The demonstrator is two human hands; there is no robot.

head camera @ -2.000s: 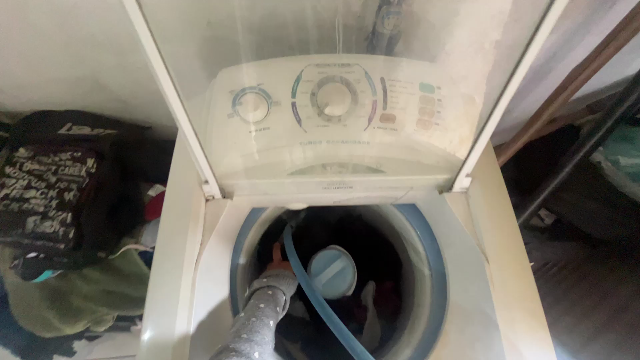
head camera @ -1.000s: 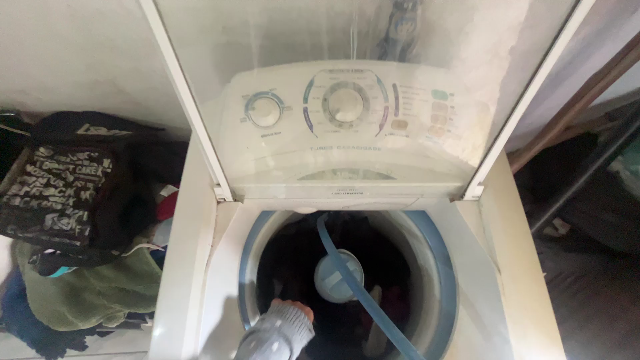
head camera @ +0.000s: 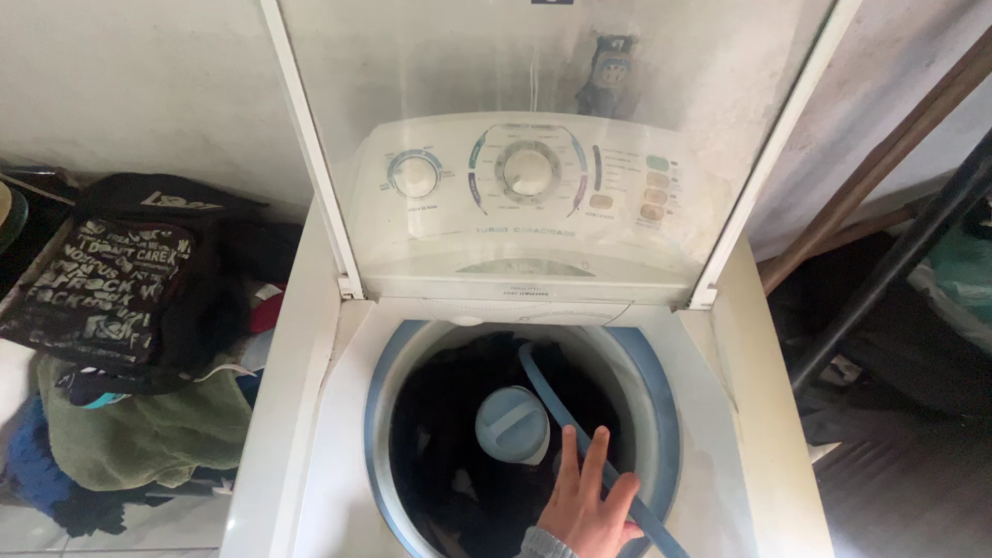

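My left hand point(head camera: 589, 496), in a grey sleeve, is over the lower right part of the washing machine's open tub. Its fingers are spread over a blue hose point(head camera: 550, 395) and seem to touch it; no firm grip shows. The hose runs from the back of the tub toward the lower right. A light blue agitator cap point(head camera: 511, 425) stands in the middle of the tub, with dark clothes point(head camera: 457, 372) around it. The blue tub rim point(head camera: 663, 418) encircles the opening. My right hand is out of view.
The raised clear lid point(head camera: 465, 70) stands before the control panel point(head camera: 457, 213). At left lie a black printed backpack point(head camera: 108, 287) and a green cloth point(head camera: 147, 434). A wooden pole point(head camera: 876, 167) and a black pole point(head camera: 891, 271) lean at right.
My left hand has moved from the left side of the tub, among the dark clothes, across to the hose at the right. Its fingers are now spread.
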